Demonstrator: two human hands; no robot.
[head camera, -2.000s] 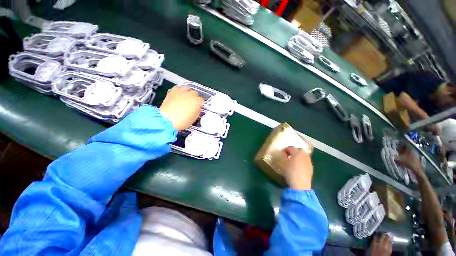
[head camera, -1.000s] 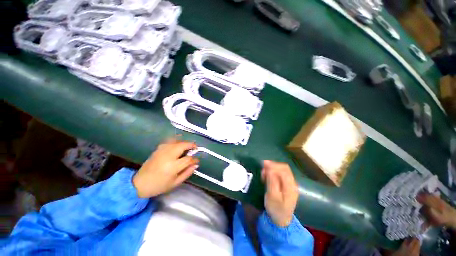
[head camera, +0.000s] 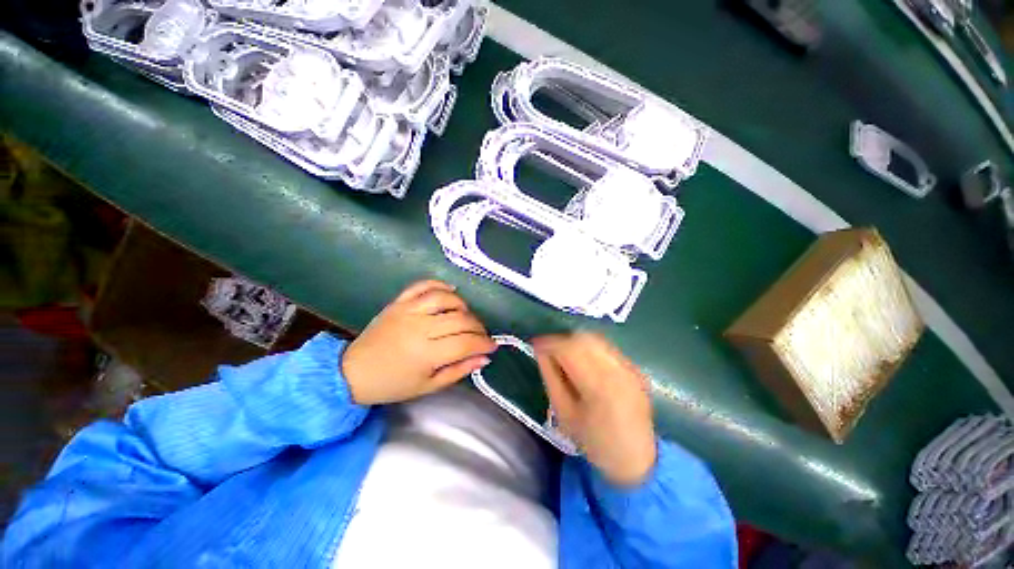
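A single white plastic frame (head camera: 514, 409) lies at the bench edge close to my body. My left hand (head camera: 420, 342) grips its left end between thumb and fingers. My right hand (head camera: 600, 402), slightly blurred, is over its right end and covers the round disc. Whether the right fingers hold a small insert cannot be seen. Three short stacks of white frames (head camera: 569, 267) lie just beyond my hands. The open cardboard box (head camera: 851, 333), packed with pale thin inserts, stands to the right.
Large overlapping frame stacks (head camera: 300, 95) lie at upper left. A pale stripe (head camera: 767, 183) separates the bench from the green belt, which carries loose frames (head camera: 892, 158). Another pile of frames (head camera: 962, 495) is at lower right. A brown carton (head camera: 167, 300) with white parts is below the bench at left.
My right hand has moved left from the parts box and onto the frame's disc end. My left hand still holds the frame taken up earlier. The view has shifted, and the neighbour's hands are gone.
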